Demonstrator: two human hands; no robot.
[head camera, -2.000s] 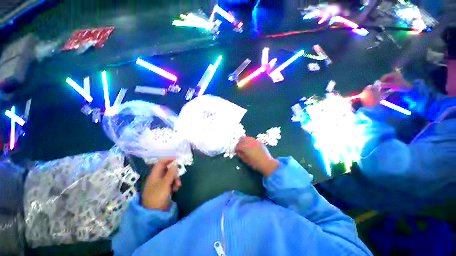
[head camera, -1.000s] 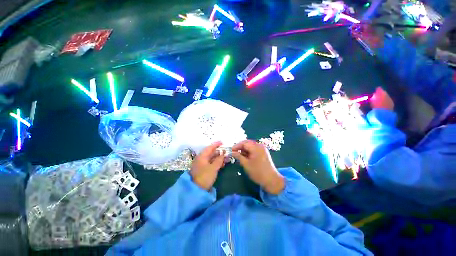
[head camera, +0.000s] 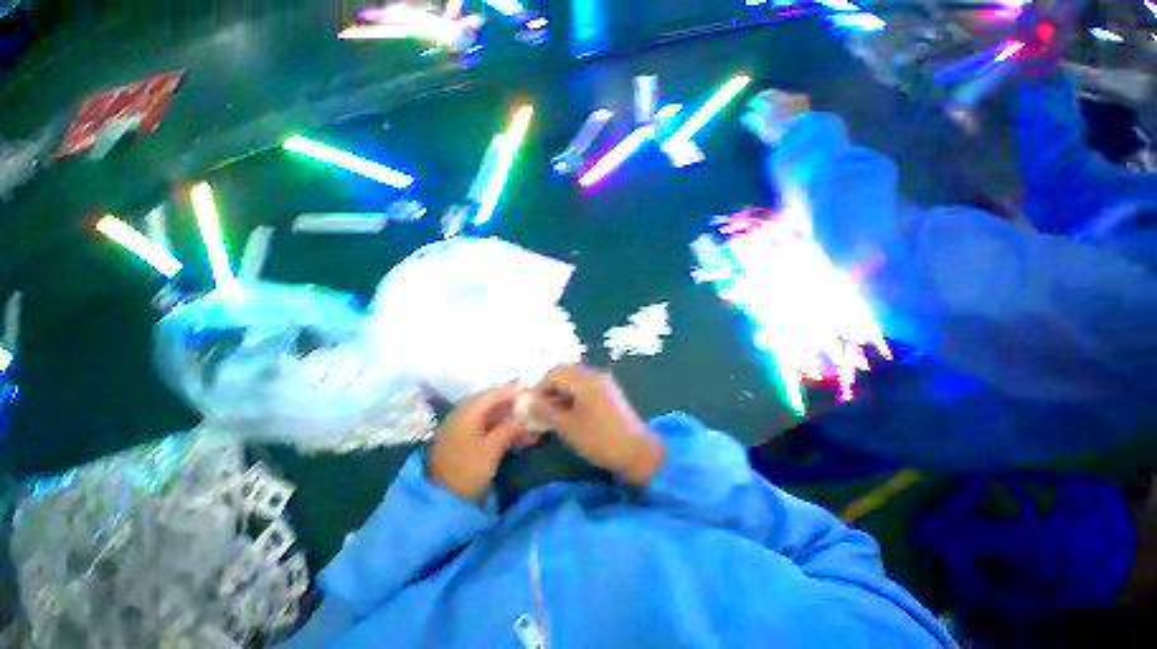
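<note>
My left hand (head camera: 475, 440) and my right hand (head camera: 591, 418) meet low in the centre, in front of the open bags. Between their fingertips is a small white plastic piece (head camera: 525, 407), mostly covered by fingers and blurred. Whether it is one part or two joined cannot be told. A whitish bag of small inserts (head camera: 467, 304) lies just beyond my hands. A clear bag (head camera: 260, 355) lies beside it on the left. A small heap of loose white inserts (head camera: 638, 331) lies to the right.
A large clear bag of square white housings (head camera: 140, 545) is at lower left. Glowing sticks (head camera: 349, 162) and unlit strips (head camera: 339, 223) lie across the dark green bench. A very bright heap (head camera: 799, 304) is at right, beside a neighbouring worker's blue sleeve (head camera: 875, 216). A red packet (head camera: 121, 112) is upper left.
My left hand has come from the left to meet my right hand, and both are now close to my body. The view has shifted. The neighbour's arm now reaches forward over the bench.
</note>
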